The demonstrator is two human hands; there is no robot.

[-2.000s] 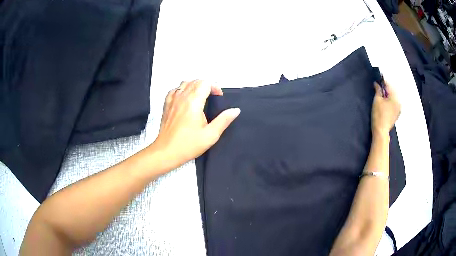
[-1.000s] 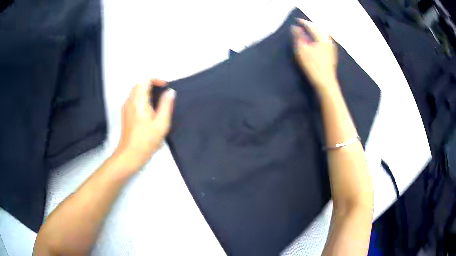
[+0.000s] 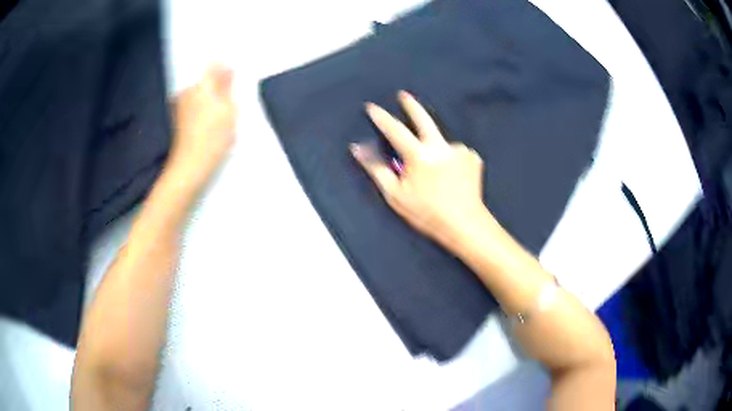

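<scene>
A black garment (image 3: 530, 136) lies flat and slanted on the white table (image 3: 241, 321). My right hand (image 3: 433, 172) rests on top of it with fingers spread. A small pink bit of the thread snips (image 3: 396, 165) shows at its palm; the rest is hidden. My left hand (image 3: 204, 116) is blurred, off the garment to its left, above the white table near the other black garments. Its fingers look curled, and nothing is seen in it.
More black garments (image 3: 48, 160) lie at the left. A thin black cord or strip (image 3: 640, 213) lies at the table's right side. Black cloth (image 3: 674, 104) hangs past the right edge. Something blue (image 3: 626, 333) shows below it.
The garment has moved up and away. My left hand has let go of its corner and moved left. My right hand has left the far corner and now lies on the cloth's middle.
</scene>
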